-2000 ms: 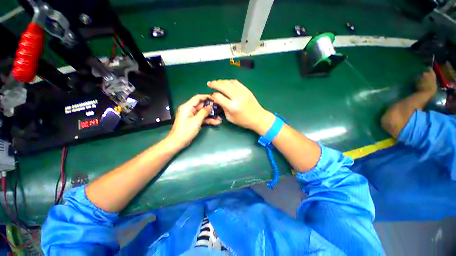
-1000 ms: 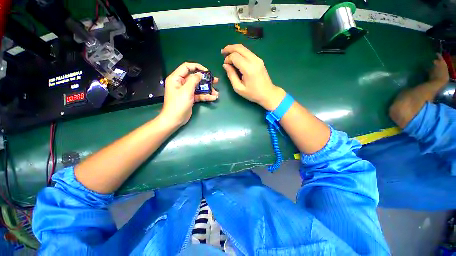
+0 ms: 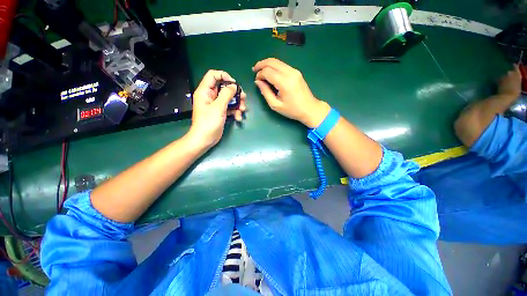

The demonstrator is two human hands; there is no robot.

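My left hand (image 3: 214, 107) holds a small black module (image 3: 232, 96) between thumb and fingers, just right of the black test fixture. The thumb lies over the module and hides part of it. My right hand (image 3: 284, 89) is raised to the right of the module, apart from it, with fingers bent and thumb and forefinger apart. I see nothing in it. A blue wrist strap (image 3: 327, 125) with a coiled cord is on my right wrist.
Black test fixture (image 3: 48, 126) with red digits at left. Flexible circuit with a dark rectangle (image 3: 296, 38) near the white strip (image 3: 341, 15). Solder wire spool (image 3: 394, 28) at upper right, its strand running toward another person's arm (image 3: 491, 113). Yellow edge tape (image 3: 437, 157) at right.
Since two seconds ago, my right hand has come off the module and moved right. In the last second, my left thumb has shifted over the module and covers more of it.
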